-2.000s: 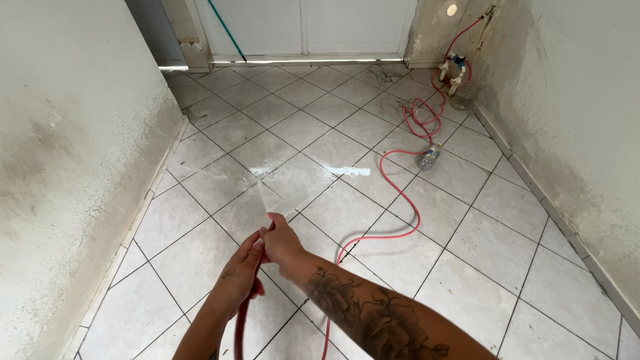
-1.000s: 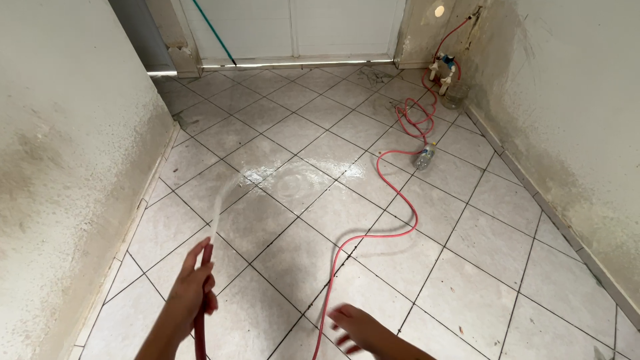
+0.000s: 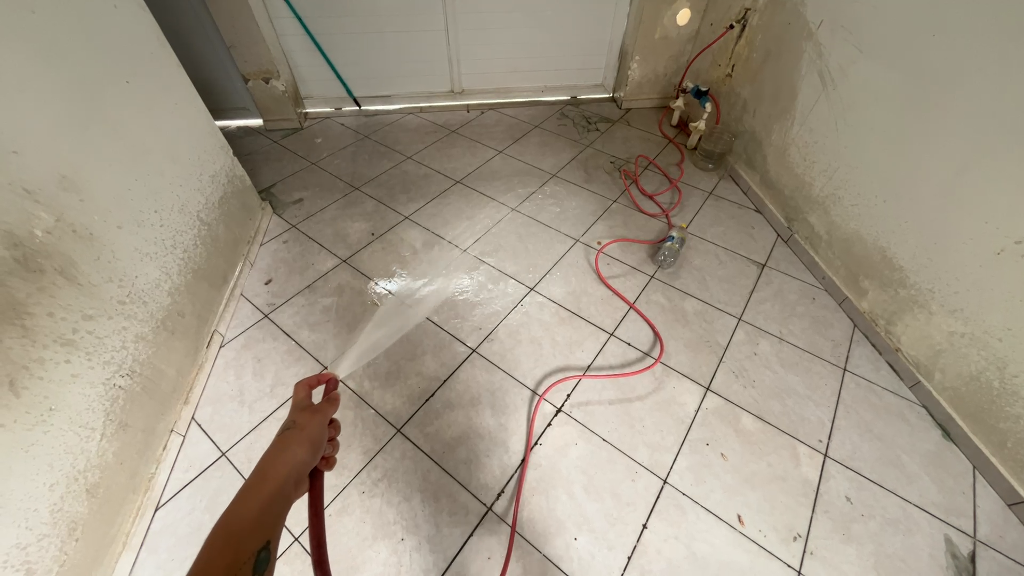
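Note:
My left hand [image 3: 314, 424] grips a dark red hose [image 3: 318, 512] near its end, at the lower left. Its thumb and a finger pinch the hose mouth, and a fan of water [image 3: 400, 320] sprays out forward and to the right. The water lands on the tiled floor [image 3: 624, 448], where a wet, shiny patch [image 3: 480, 288] shows. My right hand is out of view. To the right of the spray, a thinner red hose [image 3: 658, 336] winds across the tiles.
A plastic bottle [image 3: 670, 246] lies by the thin hose. Valves and pipe fittings [image 3: 694, 112] and a clear container [image 3: 712, 149] stand in the far right corner. A green pole [image 3: 324, 52] leans at the white door [image 3: 528, 48]. Stained walls flank the floor on both sides.
Two seconds ago both my hands were at the hose end; my right hand moved off to the right and has left the view. The narrow stream has become a wider fan.

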